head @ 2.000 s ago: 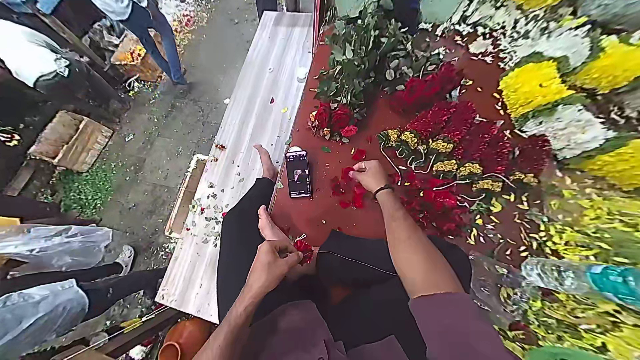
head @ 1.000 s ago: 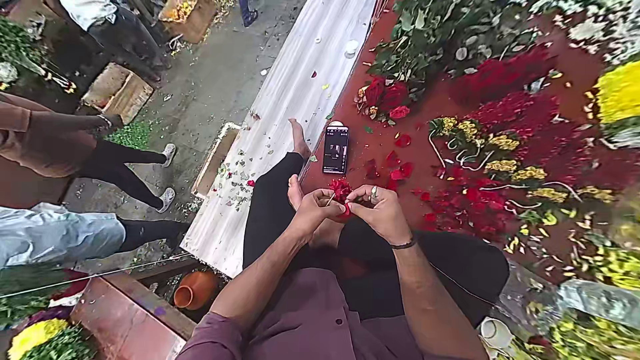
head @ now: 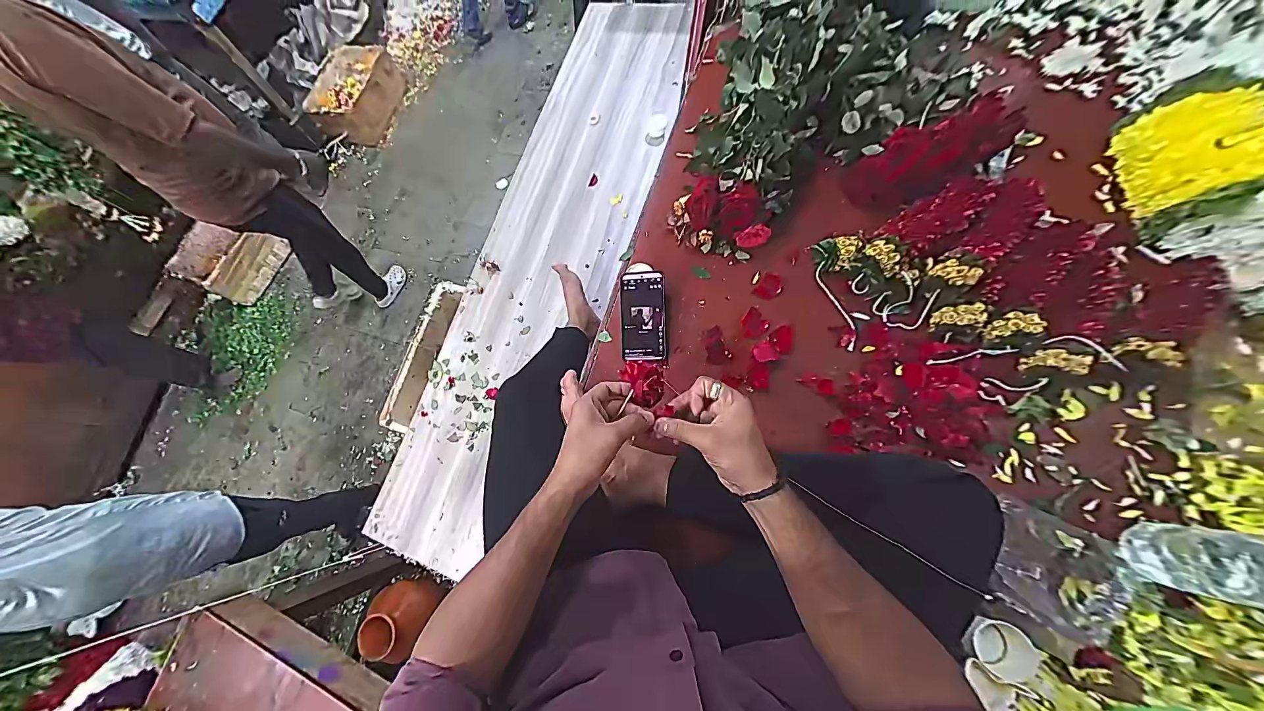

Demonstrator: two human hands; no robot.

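Observation:
Both hands meet above my crossed legs, just below a smartphone (head: 644, 314) lying on the red surface. My left hand (head: 602, 430) pinches a thin needle-like stick beside a small bunch of red petals (head: 644, 381). Red petal material is also between the fingertips of my right hand (head: 719, 433), which wears a ring and a dark wristband. A thin thread (head: 889, 541) runs from near my right wrist across my leg. Loose red petals (head: 765, 341) lie right of the phone. Whether the bunch is threaded cannot be told.
Right of me are red flower garlands with yellow flower clusters (head: 956, 316), leafy rose stems (head: 780, 89), yellow flowers (head: 1190, 148) and a plastic bottle (head: 1195, 561). A white board (head: 563, 197) runs along my left. A clay pot (head: 400, 620) stands lower left. A person (head: 197, 128) stands upper left.
My right hand has come from the loose petals to meet my left hand, which still holds the red bunch. Both hands now work close together below the phone.

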